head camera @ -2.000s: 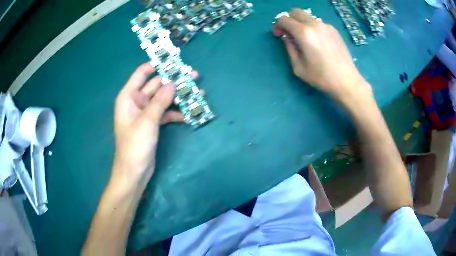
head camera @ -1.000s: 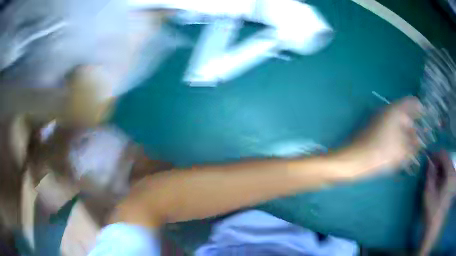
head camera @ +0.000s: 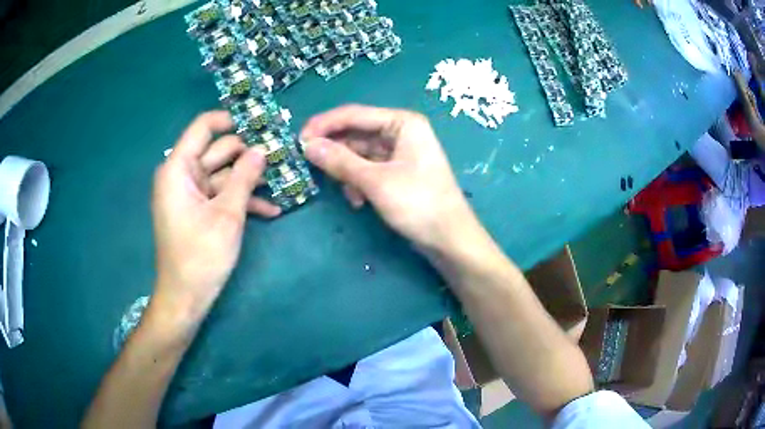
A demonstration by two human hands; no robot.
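Observation:
A long green PCB panel strip (head camera: 257,117) with a row of repeated small boards slants down in front of me. My left hand (head camera: 220,167) grips its lower part, thumb on top and fingers at its left edge. My right hand (head camera: 369,155) is at the strip's right edge, thumb and forefinger pinching a tiny white piece (head camera: 305,146), mostly hidden by the fingertips. A loose pile of white pieces (head camera: 475,90) lies on the green table beyond my right hand.
A stack of PCB strips (head camera: 327,38) lies at the far edge; a second group (head camera: 570,59) lies right of the pile. A white ring (head camera: 32,194) is at left. Open cardboard boxes (head camera: 625,352) and a red and blue object (head camera: 679,214) are low at right. Part of another person shows at far right.
The view swung away, blurred, and is back over the table. My right hand has moved from the white pile to the strip. The pile is now uncovered.

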